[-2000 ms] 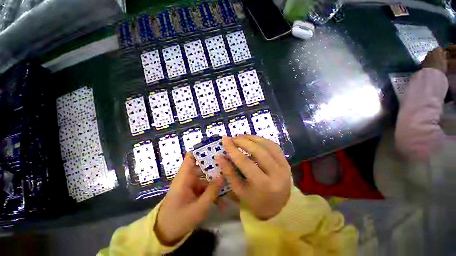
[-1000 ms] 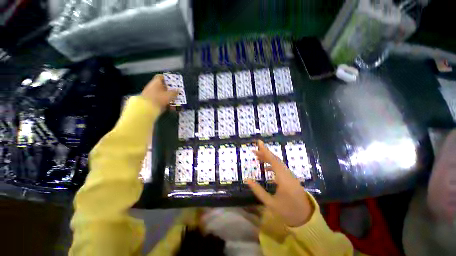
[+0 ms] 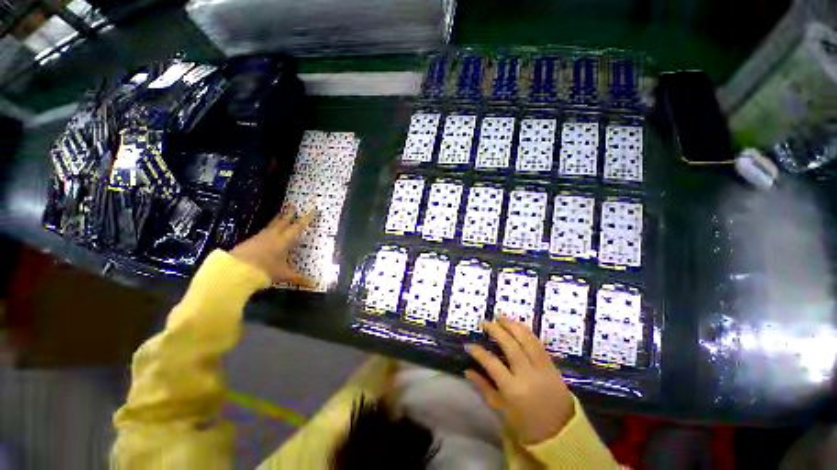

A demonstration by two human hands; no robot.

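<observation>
A clear blister tray (image 3: 404, 337) holds rows of boards covered with white dotted sheets (image 3: 481, 213). A back row of bare blue boards (image 3: 545, 81) shows at its far end. My left hand (image 3: 273, 248) rests with fingers spread on the lower left part of the white sheet stock (image 3: 323, 174), left of the tray; whether its fingertips pinch a sheet cannot be told. My right hand (image 3: 525, 381) is open over the front edge of the tray, its fingertips near the front row of covered boards.
A dark, shiny heap of boards and trays (image 3: 138, 170) lies at the left. A black smartphone (image 3: 695, 117), a small white case (image 3: 756, 168) and a pale green and white cup (image 3: 797, 83) stand at the back right. A grey-white covered block (image 3: 321, 27) lies at the back.
My left hand has moved from the tray's back left pocket to the sheet stock, leaving a covered board there. My right hand stays near the front row. The view has turned left.
</observation>
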